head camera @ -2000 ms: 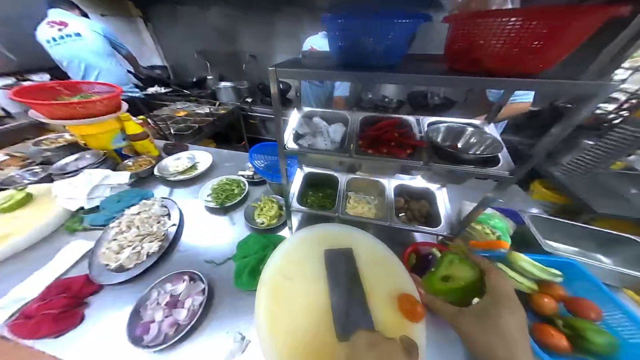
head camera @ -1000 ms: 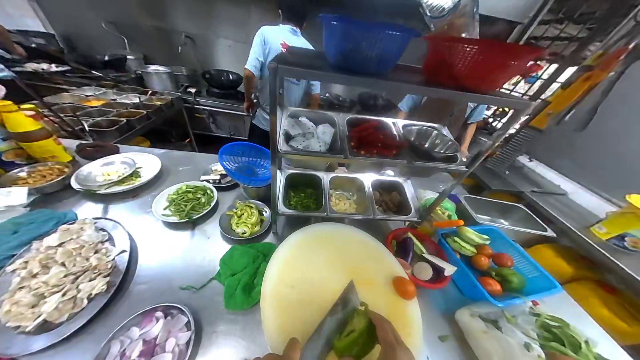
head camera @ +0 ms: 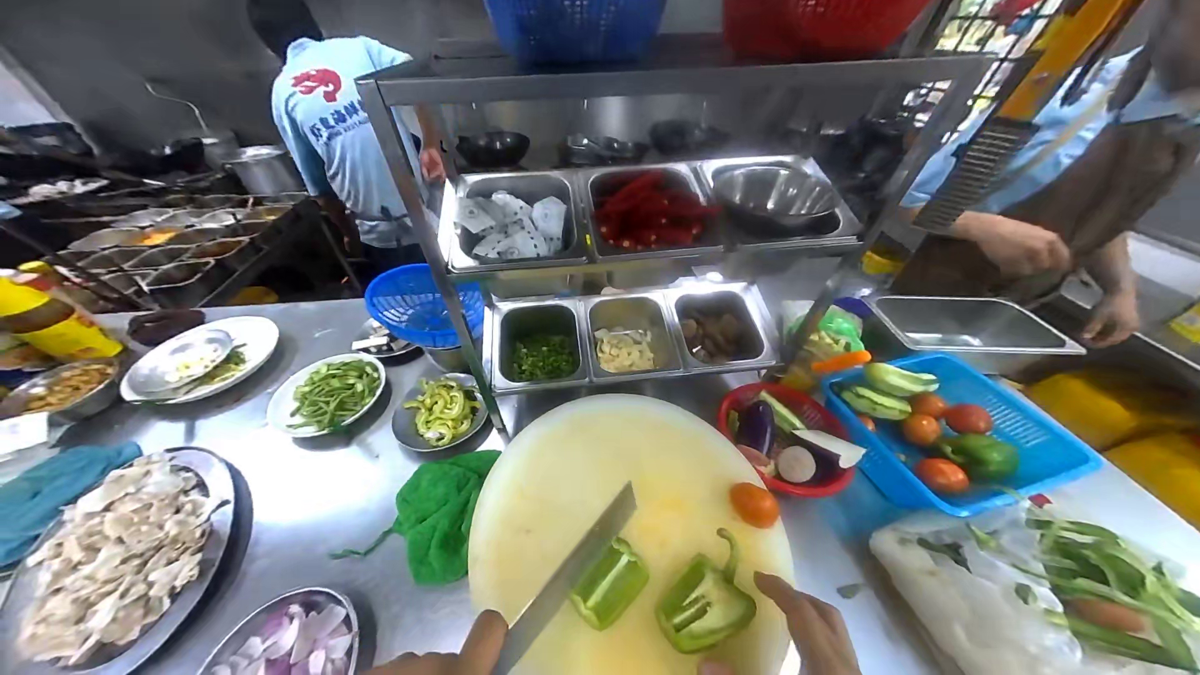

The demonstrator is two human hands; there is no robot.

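Observation:
On the round cutting board [head camera: 562, 459] lie two parts of a green bell pepper. One piece [head camera: 609, 583] touches or sits just right of the blade. The other part [head camera: 705, 605], with its stem and open inside, lies farther right. My left hand [head camera: 459, 652] is shut on the handle end of a kitchen knife [head camera: 572, 577], whose tip points up the board. Beside the stemmed part, my right hand [head camera: 808, 623] has its fingers apart and holds nothing. An orange-red tomato [head camera: 754, 504] rests at the board's right edge. The knife's handle is mostly hidden.
A metal rack [head camera: 675, 80] with food pans stands behind the board. Left are a green cloth [head camera: 441, 516], onions [head camera: 291, 642] and mushrooms [head camera: 122, 553]. Right are a red basket [head camera: 811, 486], a blue basket [head camera: 1041, 445] and bagged greens [head camera: 1116, 581]. Two people [head camera: 347, 122] [head camera: 1078, 169] stand beyond.
The pepper, under the knife and my right hand one second ago, now lies in two separate parts. My right hand has come off it. Two seconds ago the knife lay flat on the board.

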